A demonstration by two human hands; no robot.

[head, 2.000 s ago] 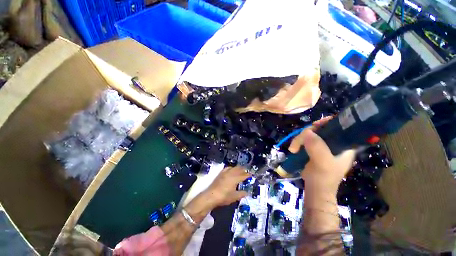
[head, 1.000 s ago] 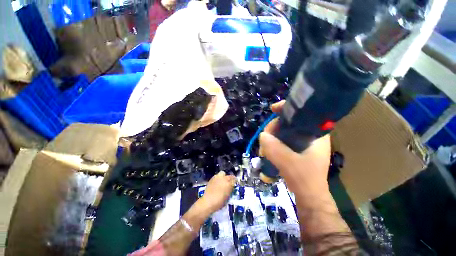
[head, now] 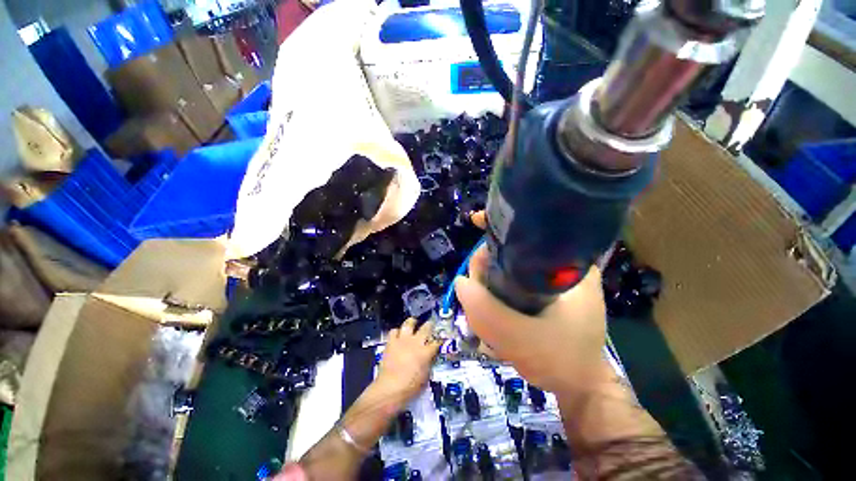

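Observation:
My right hand [head: 540,324] is wrapped around the dark blue-green electric screwdriver [head: 563,207], which has a red button and a metal collar on top. The screwdriver's small silver nose [head: 445,329] is at the far edge of the grid of white plastic housings [head: 479,406]. My left hand [head: 408,355] is beside the nose with its fingertips at it; whether they pinch it is unclear. The housings hold small dark and blue parts. My right hand and forearm hide the right side of the grid.
Black moulded parts [head: 375,272] are heaped behind the grid, with a white sack [head: 310,122] open over them. An open cardboard box [head: 94,376] stands at left, a cardboard wall [head: 723,244] at right. Blue bins [head: 197,193] and a white machine [head: 422,85] are beyond.
The view has swung round and the sack and machine appear further left than at first. The screwdriver stands more upright and nearer the camera. My left hand stays at the nose.

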